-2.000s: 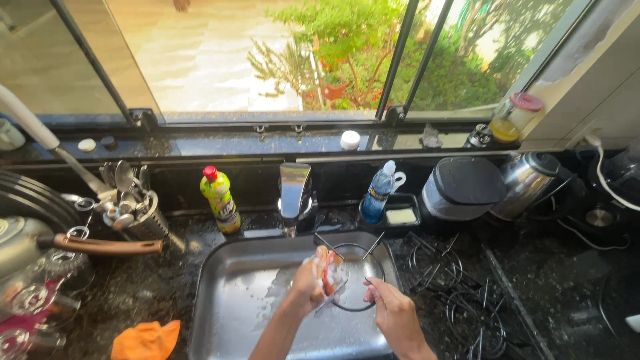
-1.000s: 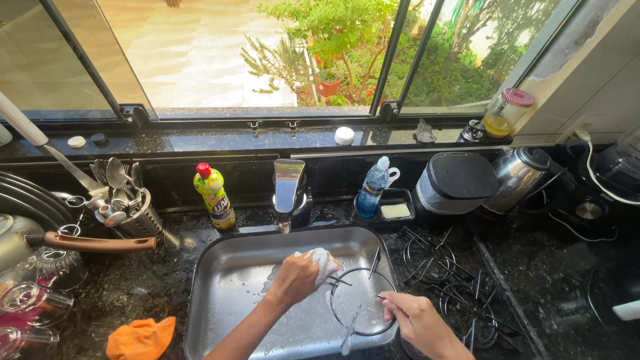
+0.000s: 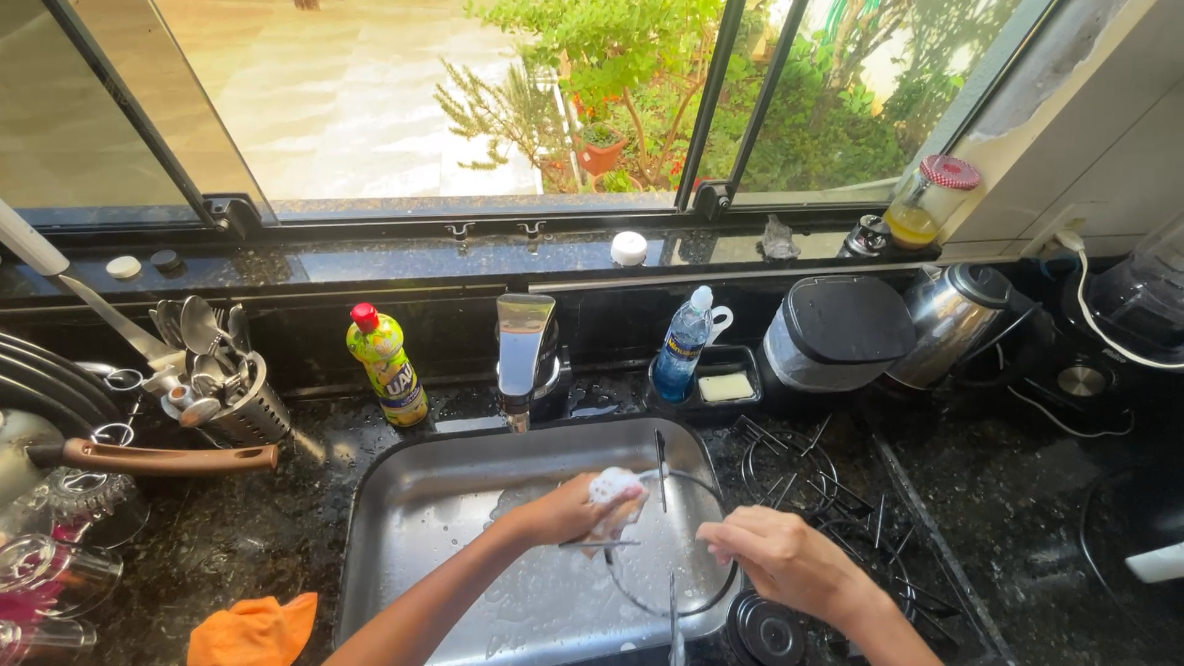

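Observation:
Over the stainless steel sink (image 3: 435,546), my left hand (image 3: 578,509) grips a soapy, foam-covered sponge or cloth (image 3: 614,485) pressed around the rim of a round wire stove grate (image 3: 638,606). My right hand (image 3: 768,550) is at the grate's right side, fingers curled; its hold on the metal is partly hidden. The grate is tilted, with prongs sticking out from its ring. Behind the sink stands the faucet (image 3: 524,356). More black grates (image 3: 795,472) lie on the counter to the right, and a black burner cap (image 3: 766,629) sits beside the sink's lower right corner.
Left of the faucet stands a yellow-green detergent bottle (image 3: 388,370). A blue bottle (image 3: 683,351) and a soap bar (image 3: 726,387) are on its right, near a lidded container (image 3: 832,333) and kettle (image 3: 953,319). Cutlery holder (image 3: 250,402), pan handle (image 3: 171,457), glasses (image 3: 55,573) and orange cloth (image 3: 252,632) occupy the left.
The grate has been turned in my hands, its prongs now pointing differently. My left hand with the foamy sponge or cloth has shifted along the ring.

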